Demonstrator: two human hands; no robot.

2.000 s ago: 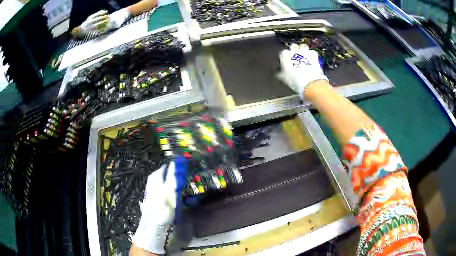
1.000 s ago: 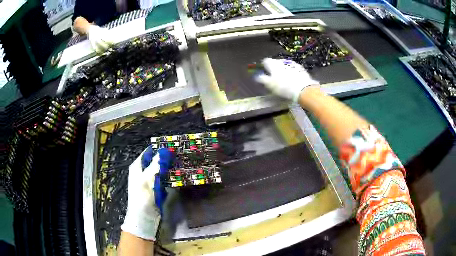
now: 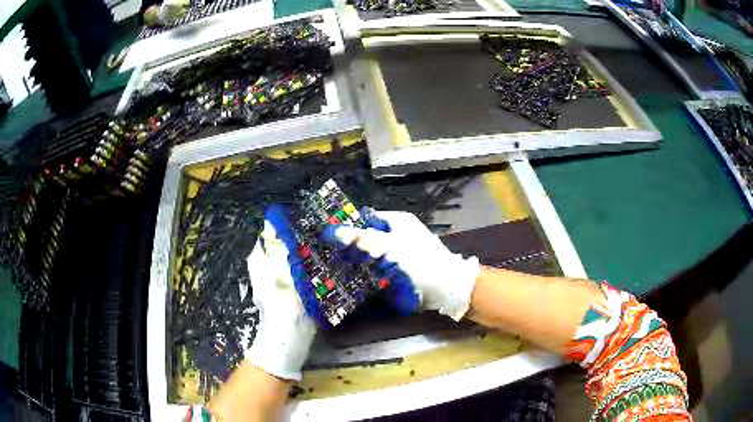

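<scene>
A dark PCB panel (image 3: 337, 276) with red, green, yellow and white parts is held tilted above the near frame tray (image 3: 161, 280). My left hand (image 3: 285, 288), in a white and blue glove, grips its left edge. My right hand (image 3: 404, 260), gloved alike, grips its right side, fingers over its face. Black edge strips (image 3: 219, 272) are heaped in the left of the near tray. A dark pad (image 3: 504, 247) lies in its right part, partly hidden by my right hand and forearm.
The finished-board frame tray (image 3: 512, 148) lies beyond, with small boards (image 3: 545, 78) at its right. Another tray of boards (image 3: 256, 91) is at the upper left. A ribbed PCB rack (image 3: 74, 313) stands at left. Another person's gloved hand (image 3: 165, 12) shows at the top edge.
My right hand has come back from the finished-board tray to the panel and grips it. The panel is now turned diagonally. The other person's hand has moved up towards the picture's top edge.
</scene>
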